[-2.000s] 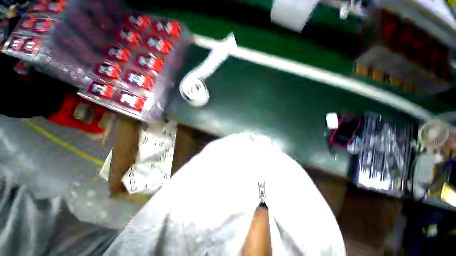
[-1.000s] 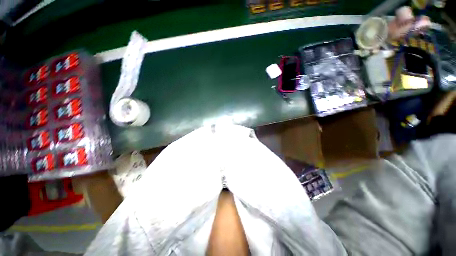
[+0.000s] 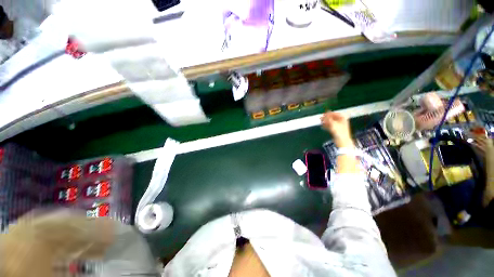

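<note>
My right hand reaches forward past the clear-grey tray on the right, near the pale edge strip; its fingers look bent, and whether they hold anything cannot be told. A large blurred tan shape with a grey sleeve at the lower left appears to be my left hand, close to the camera; its fingers cannot be made out. It partly covers the trays of red devices. The white label roll stands on the green bench, its white liner trailing towards the edge strip.
A phone and a white square item lie left of the grey tray. A small fan stands at right. Stacked trays with yellow devices are beneath the white shelf. Another person's hand shows far right.
My right arm has come into view, reaching forward over the grey tray. The blurred tan shape has appeared at lower left. The view has tilted up, showing the white shelf.
</note>
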